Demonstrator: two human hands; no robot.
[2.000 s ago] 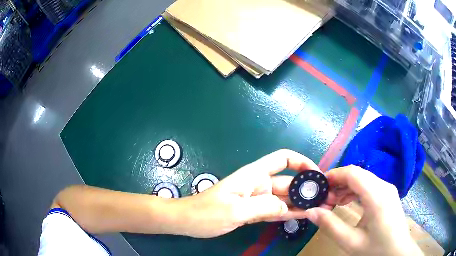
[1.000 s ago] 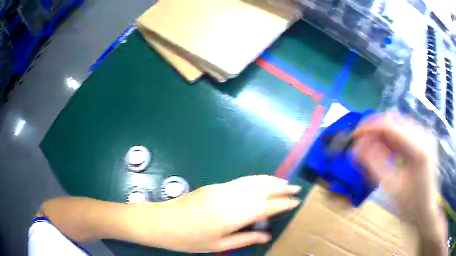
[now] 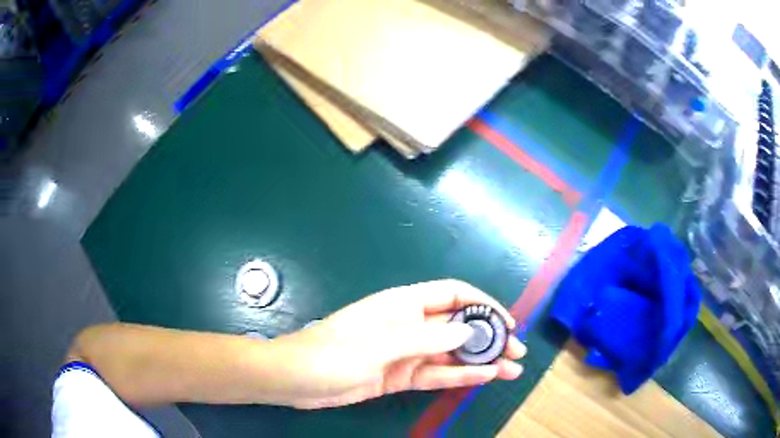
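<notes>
My left hand (image 3: 385, 346) holds a round black knob (image 3: 481, 335) with a pale raised centre between thumb and fingers, over the green mat. My right hand is not in view. A crumpled blue cloth (image 3: 637, 299) lies to the right, partly on the cardboard sheet (image 3: 590, 398). A white-rimmed knob (image 3: 257, 283) lies on the mat at the left. Slivers of other knobs show just above my left forearm, which mostly hides them.
A stack of cardboard dividers (image 3: 393, 64) lies at the far edge. Clear plastic trays (image 3: 727, 145) stand along the right. Red tape (image 3: 552, 261) and blue tape mark the mat. A white label (image 3: 602, 227) sits behind the cloth.
The earlier black knob held in both hands is gone from there. My right hand moved to the cloth, then out of view. My left hand picked up a knob from the mat.
</notes>
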